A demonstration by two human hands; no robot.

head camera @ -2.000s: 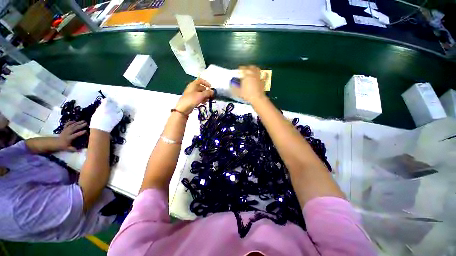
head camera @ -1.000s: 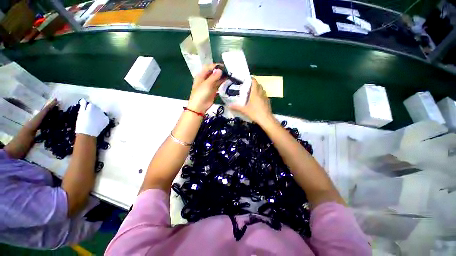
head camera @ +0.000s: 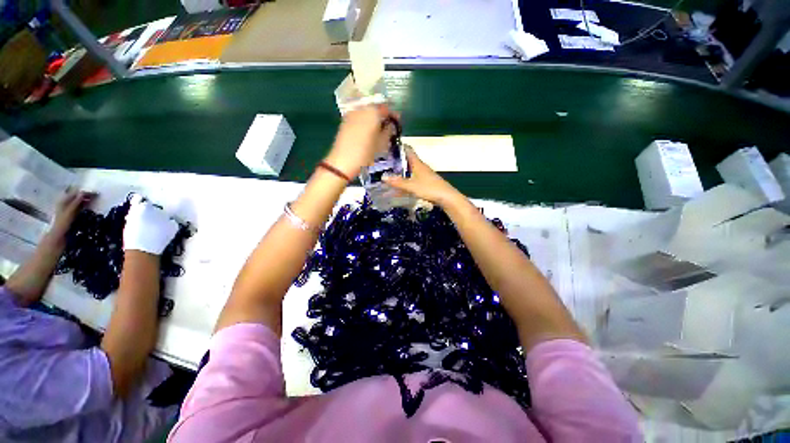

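My left hand (head camera: 364,138) is over the mouth of an open white product box (head camera: 381,192), with its fingers on a black coiled USB cable (head camera: 394,131). My right hand (head camera: 424,180) grips the box from its right side. Dark contents show inside the box; the hands partly hide it. Another open box (head camera: 350,92) with its flap standing up is just behind my left hand on the belt. A large heap of black cables (head camera: 407,285) lies below my hands on the white table (head camera: 544,227).
A closed white box (head camera: 266,144) stands left on the green belt (head camera: 468,104); several more stand at the right. A pale yellow sheet (head camera: 472,152) lies on the belt. Empty cartons (head camera: 684,320) cluster at the right. A co-worker's gloved hand (head camera: 147,227) is over a smaller cable heap (head camera: 95,247).
My left hand has moved the cable from beside the box to over its mouth. The held box has moved slightly left and down in view, and more of the yellow sheet shows.
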